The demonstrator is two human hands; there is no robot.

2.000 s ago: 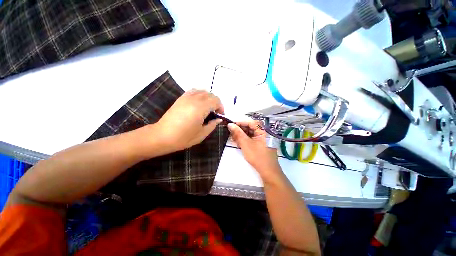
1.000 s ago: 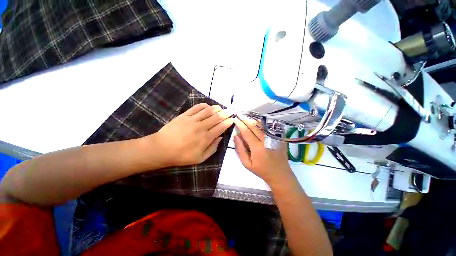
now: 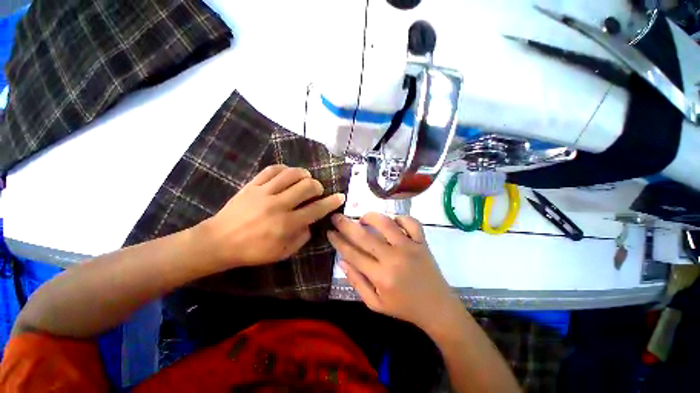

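Observation:
A dark brown plaid panel (image 3: pixel 222 161) lies flat on the white machine table, its right edge reaching the needle area (image 3: pixel 353 160) under the white sewing machine head (image 3: pixel 491 84). My left hand (image 3: pixel 272 215) lies on the panel with its fingers spread a little, pressing it down. My right hand (image 3: pixel 391 265) is at the panel's right edge, its fingertips touching the edge below the needle. The fingertips of both hands are close together. Whether the right fingers pinch the cloth cannot be told. The presser foot is small and partly hidden by the curved metal guard (image 3: pixel 437 130).
A stack of plaid panels (image 3: pixel 100 61) lies at the far left. Scissors with green and yellow handles (image 3: pixel 500 207) and slim black snips (image 3: pixel 556 215) lie right of the needle. The table's front edge (image 3: pixel 553 298) has a measuring tape. Blue crate parts (image 3: pixel 46 288) show below left.
The view has shifted and turned relative to the machine. Both hands have moved from the needle down along the panel's right edge. The raised, pinched fold seen earliest now lies flat.

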